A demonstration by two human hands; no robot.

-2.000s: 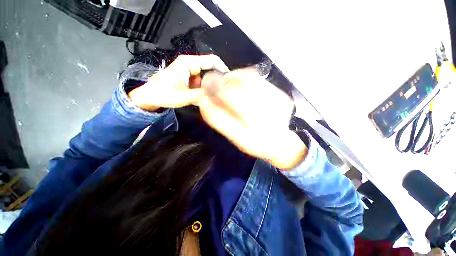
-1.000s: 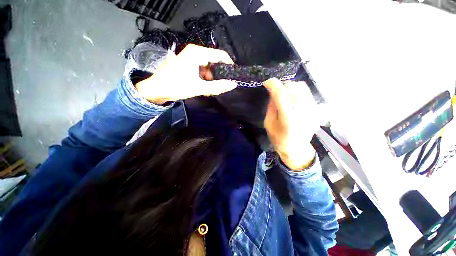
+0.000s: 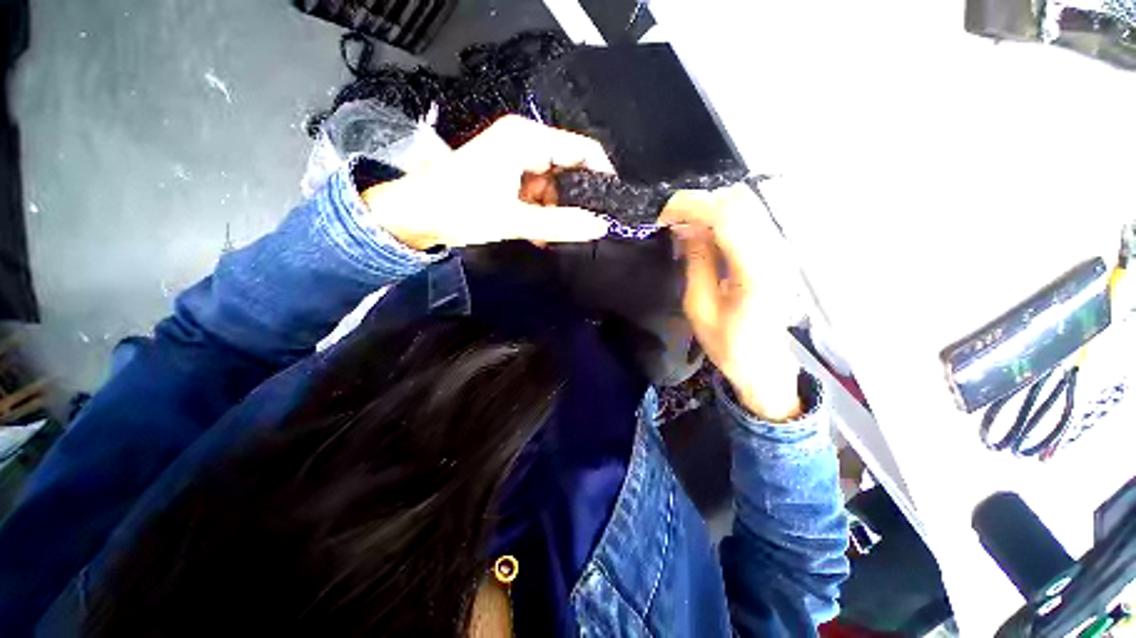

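The black textured garment point(image 3: 623, 193) has its rough edge stretched between my two hands. A short stretch of thin silver-purple hem chain point(image 3: 633, 229) shows along its lower side. My left hand point(image 3: 480, 187) pinches the edge at the chain's left end, thumb below and fingers above. My right hand point(image 3: 735, 274) is at the chain's right end, fingertips against the edge. Smooth black cloth point(image 3: 610, 277) hangs below the chain. No needle or thread can be made out.
A clear plastic bag point(image 3: 368, 135) and a curly black heap point(image 3: 430, 94) lie beyond my left hand. On the white table point(image 3: 872, 162) at the right are a smartphone point(image 3: 1028, 334), scissors point(image 3: 1031, 411) and a black thread cone point(image 3: 1022, 542).
My right hand came away from over my left, uncovering the edge and chain. In the last second it moved slightly right and down, its fingers now more curled; my left hand moved slightly right.
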